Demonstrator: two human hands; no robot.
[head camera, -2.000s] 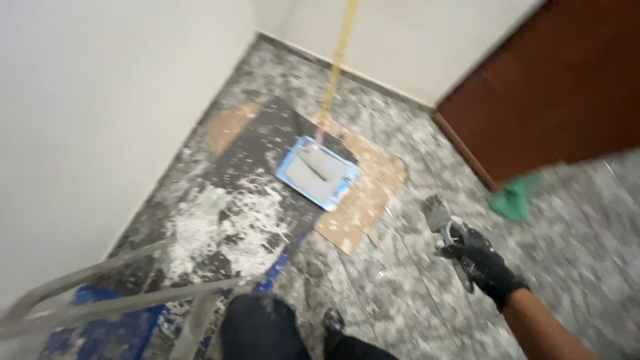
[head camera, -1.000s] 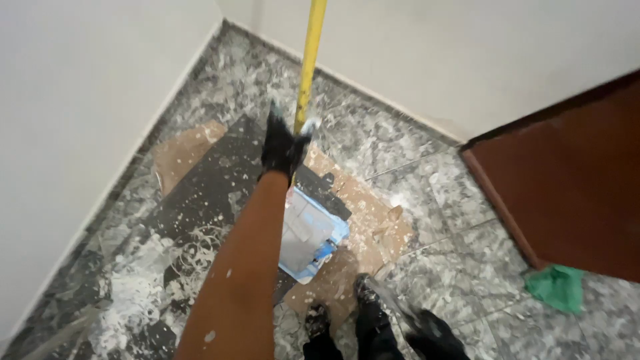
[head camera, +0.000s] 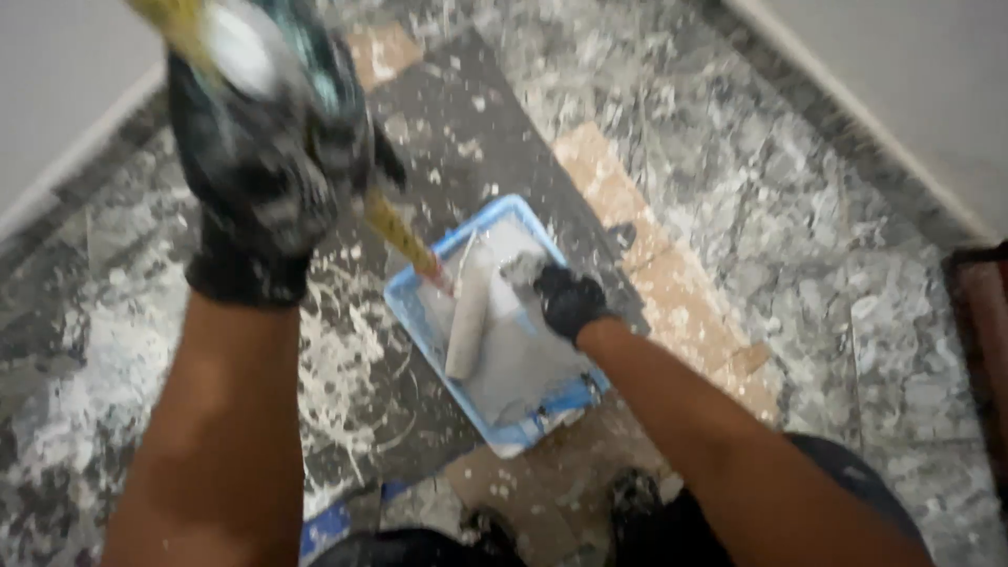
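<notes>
My left hand (head camera: 268, 150), in a black glove smeared with paint, grips the yellow pole (head camera: 400, 236) of a paint roller. The roller's sleeve (head camera: 471, 319), coated in pale grey, lies in a blue-rimmed paint tray (head camera: 425, 358) that holds grey-white paint. Over the tray's right side, my right hand (head camera: 568, 299), also gloved in black, is closed on a tool whose paint-covered blade (head camera: 524, 269) reaches over the paint; it looks like a putty knife or scraper. Its handle is mostly hidden in the glove.
Under the tray lie a dark sheet (head camera: 472, 118) and brown cardboard (head camera: 677, 291), both spattered with paint. Around them is a grey marbled tile floor (head camera: 787, 181). White walls meet it at left and right. A brown door edge (head camera: 980, 315) shows at the right; my feet are just below the tray.
My right hand has come over the tray with its tool. My left hand, not seen two seconds ago, took hold of the pole by one second ago and still grips it. The view is now much closer.
</notes>
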